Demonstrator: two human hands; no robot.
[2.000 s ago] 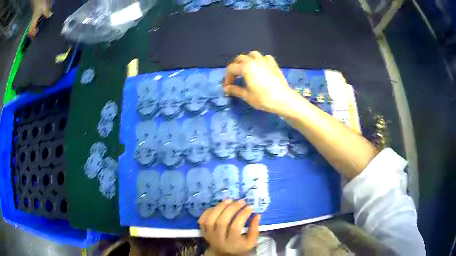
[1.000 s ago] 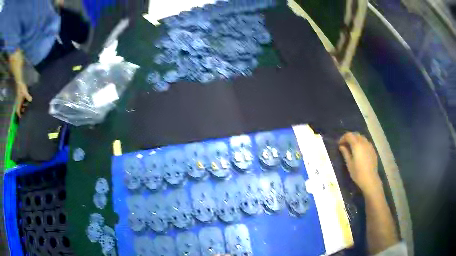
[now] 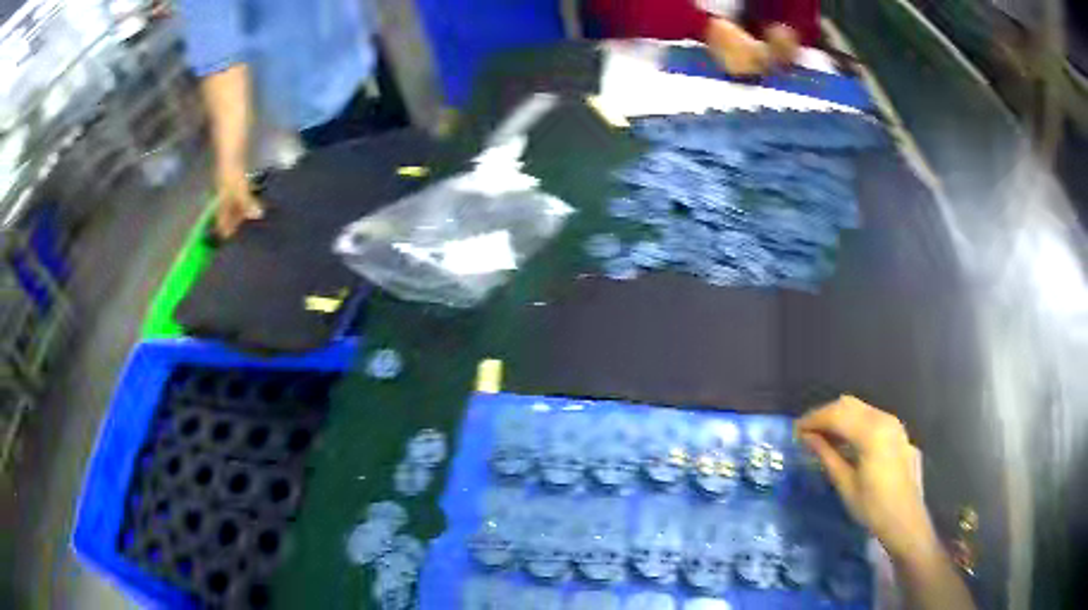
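Pale blue-grey oval plastic housings (image 3: 612,450) lie in overlapping rows on the bright blue work board (image 3: 459,500). Several in the top row, toward the right, carry small gold dots. My right hand (image 3: 861,459) is over the right end of the top row, thumb and forefinger close together. Whether a small piece is between the fingertips cannot be told. Small brass contacts (image 3: 965,536) lie right of the board, beside my right forearm. My left hand is not in view. The lower rows are cut off by the bottom edge.
Loose notched discs (image 3: 388,542) lie left of the board; a big disc heap (image 3: 740,203) lies beyond it. Clear bag (image 3: 459,244), blue crate (image 3: 113,477) with black trays (image 3: 227,483), green crate rim (image 3: 179,286). Another person's hand (image 3: 239,205) is at far left, others' hands (image 3: 749,50) at the far side.
The view has tipped up and left, showing more of the bench and other people. My right hand has moved from right of the board to the top row's right end. My left hand has left the view.
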